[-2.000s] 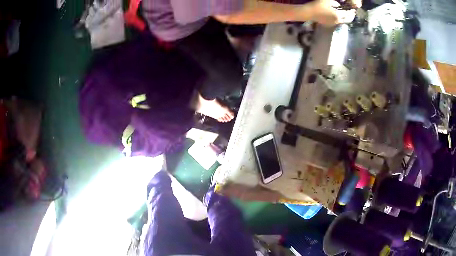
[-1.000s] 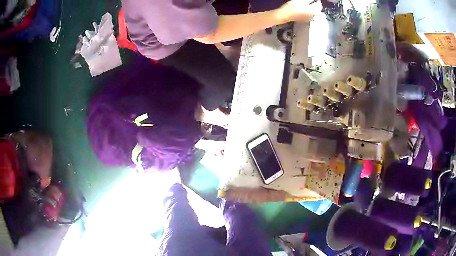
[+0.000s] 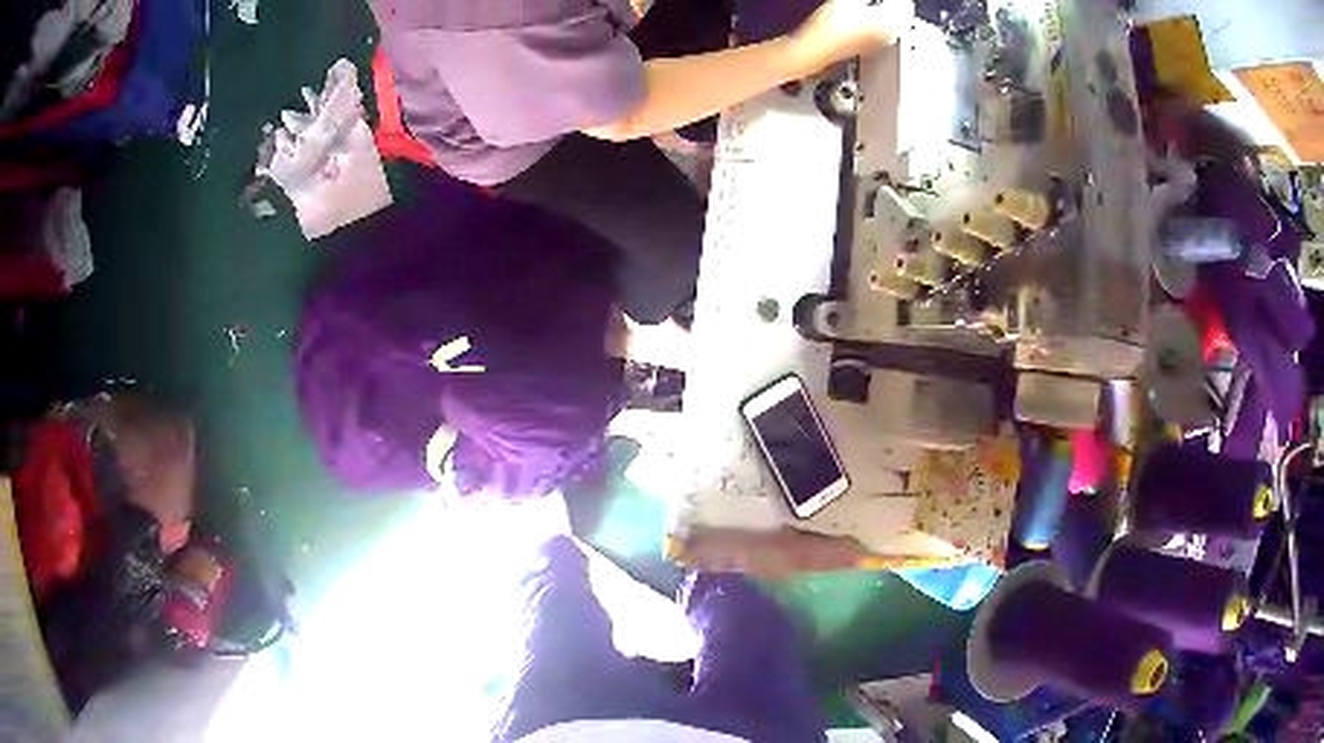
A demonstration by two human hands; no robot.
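Observation:
Neither my left hand nor my right hand is in the picture. Nearest in front is a white sewing machine table [image 3: 762, 240] with a phone [image 3: 796, 446] lying on it, dark screen up. A multi-thread sewing machine [image 3: 1082, 218] stands on the table, with several cream knobs in a row. A large heap of purple cloth [image 3: 465, 319] with pale yellow-green strips lies left of the table. Two purple cloth-covered shapes [image 3: 748, 653] rise from the bottom edge; I cannot tell what they are.
Another person in a grey-mauve top [image 3: 508, 87] sits at the machine, one arm reaching to it. Purple thread cones [image 3: 1082, 639] stand at lower right. Crumpled white paper [image 3: 331, 167] and red cloth [image 3: 55, 501] lie left, by the green floor [image 3: 240, 334]. Glare whitens the lower left.
Over two seconds the view has shifted; more of the left floor, with red and blue cloth, now shows. The other person's arm stays at the machine. The phone remains on the table.

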